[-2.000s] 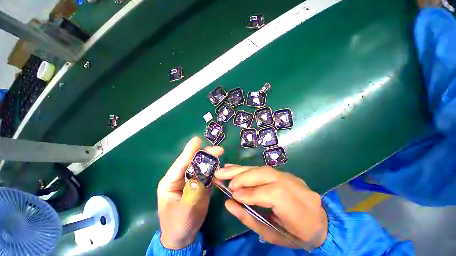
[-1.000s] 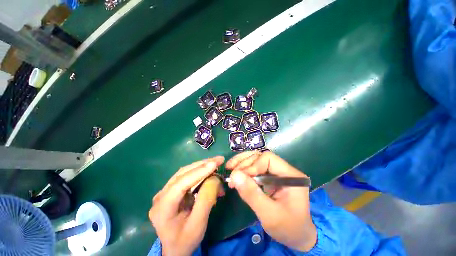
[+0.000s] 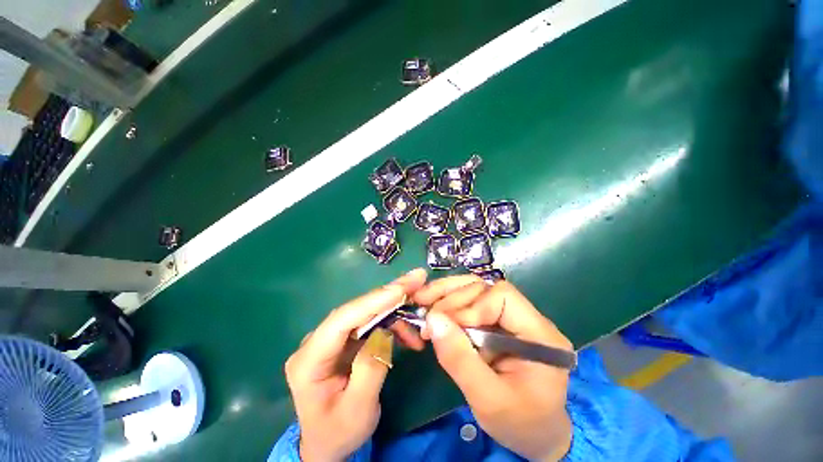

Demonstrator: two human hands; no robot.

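Observation:
My left hand (image 3: 347,370) holds a dark rounded-square housing (image 3: 383,319) tilted on edge between its fingers. A yellow-tan finger cot (image 3: 372,354) covers the thumb. My right hand (image 3: 501,370) is closed on silvery tweezers (image 3: 519,346), with their tip at the housing. The inside of the housing is mostly hidden by my fingers. A cluster of similar housings (image 3: 468,216) lies on the green bench just beyond my hands; the nearest one is partly hidden by my right hand. A tiny pale square (image 3: 369,213) lies at the cluster's left.
A white rail (image 3: 361,135) divides the bench from a darker green belt (image 3: 347,59) carrying spaced housings (image 3: 278,159). A desk fan (image 3: 45,406) stands lower left, near a grey post (image 3: 81,271). A person's blue sleeve (image 3: 753,307) is at the right.
Since the oldest frame, the held housing has turned from face-up to edge-on, and the tweezers have swung flatter against it. Between the last two frames, my hands have changed little. Belt housings have shifted down-left.

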